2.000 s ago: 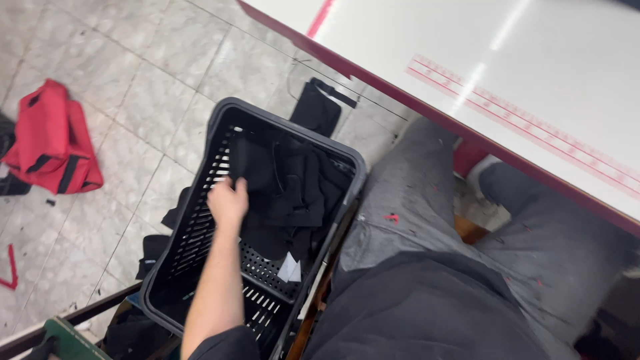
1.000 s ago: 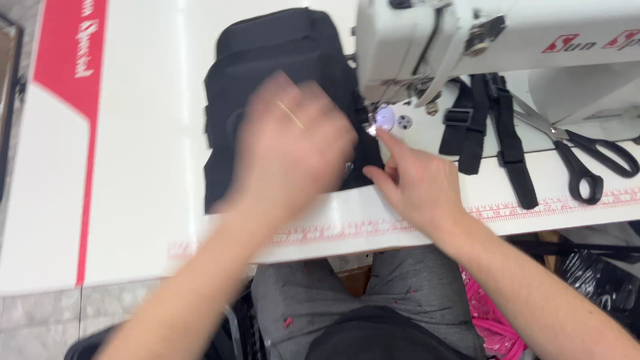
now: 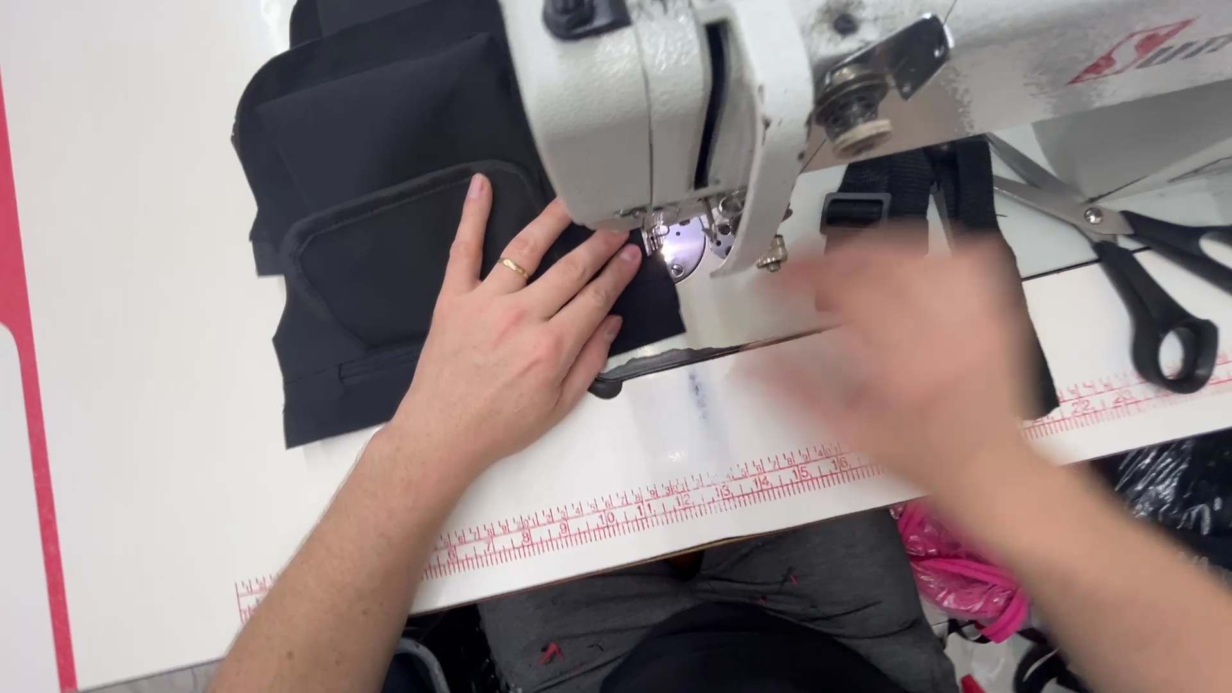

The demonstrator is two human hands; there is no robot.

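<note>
A black fabric piece with a rounded pocket panel [image 3: 395,250] lies on the white sewing table, its right part beneath the head of an industrial sewing machine [image 3: 597,106]. Spread flat on that fabric, my left hand [image 3: 525,337], with a ring on one finger, has its fingertips close to the presser foot and needle area [image 3: 664,236]. My right hand [image 3: 905,337] is blurred and holds no visible object; it is over the table right of the needle plate. Behind it lie black webbing straps with a plastic buckle [image 3: 855,210], partly hidden by the hand.
Black-handled scissors [image 3: 1092,217] lie open at the right, beyond the straps. A red printed ruler scale [image 3: 606,520] runs along the table's front edge. Below the edge at the right are a pink plastic-wrapped bundle [image 3: 962,573] and black plastic [image 3: 1179,491].
The view has turned from the floor basket to the sewing table. Since one second ago, my right hand has moved right, away from the needle area, and my left hand rests flat on the fabric.
</note>
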